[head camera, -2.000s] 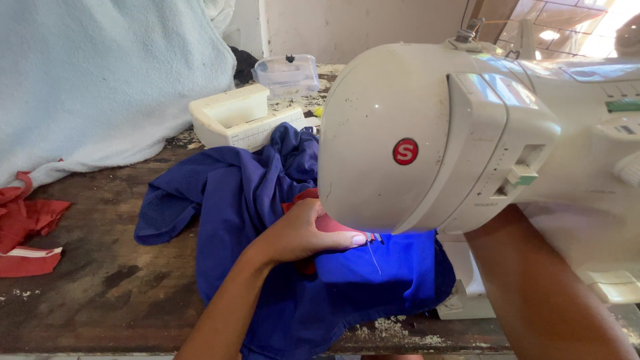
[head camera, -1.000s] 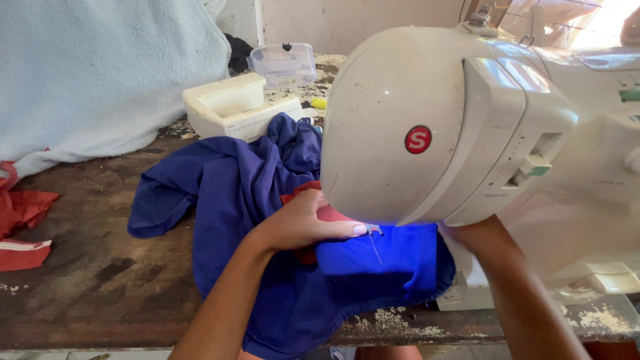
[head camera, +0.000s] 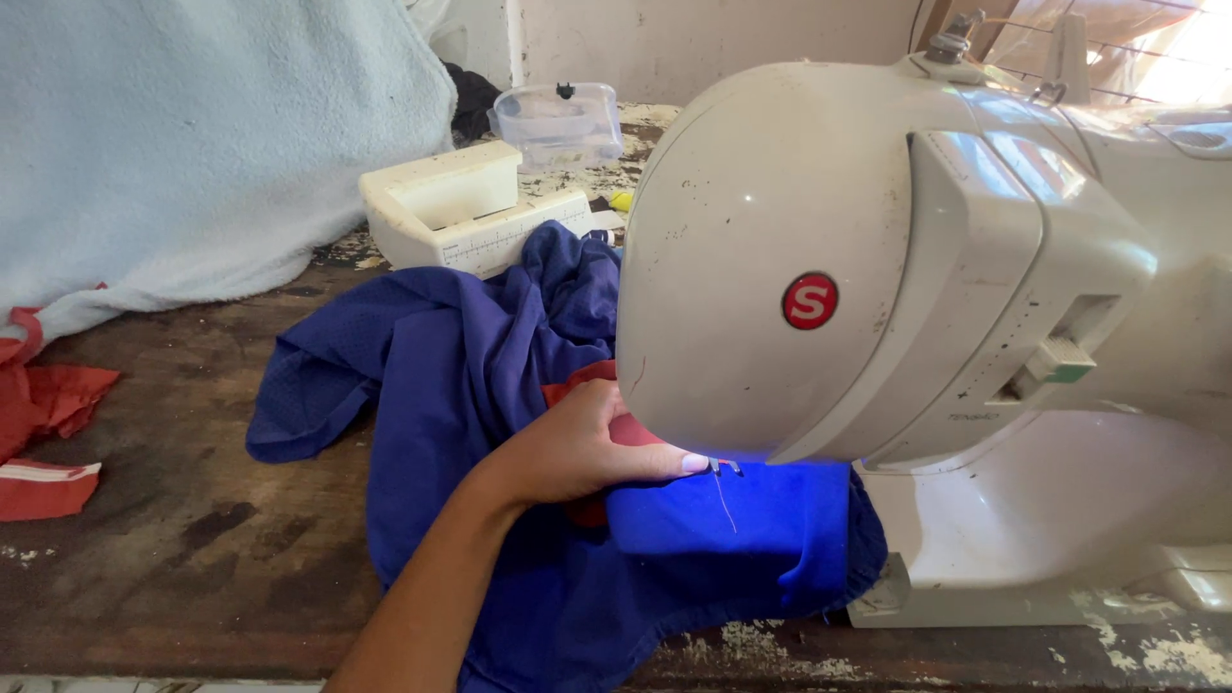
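A white Singer sewing machine [head camera: 760, 250] stands at the right, its lamp lighting blue fabric [head camera: 712, 520] under the head. My left hand [head camera: 597, 448] holds a piece of red fabric [head camera: 630, 430] against the blue one, thumb beside the presser foot [head camera: 724, 467]. Part of the red piece and the left fingers are hidden by the hand and the machine head. A loose thread [head camera: 725, 505] trails from the foot over the blue cloth. The rest of the blue fabric lies bunched on the wooden table. My right hand is out of view.
Behind the blue fabric sit a cream sewing machine extension table [head camera: 500, 231] with a ruled edge and a clear plastic container [head camera: 558, 125]. Red fabric scraps [head camera: 48, 404] lie at the far left. A light blue fleece cloth [head camera: 192, 144] fills the back left.
My right forearm, earlier reaching beneath the machine's arm, has gone out of view. My left hand stays by the presser foot.
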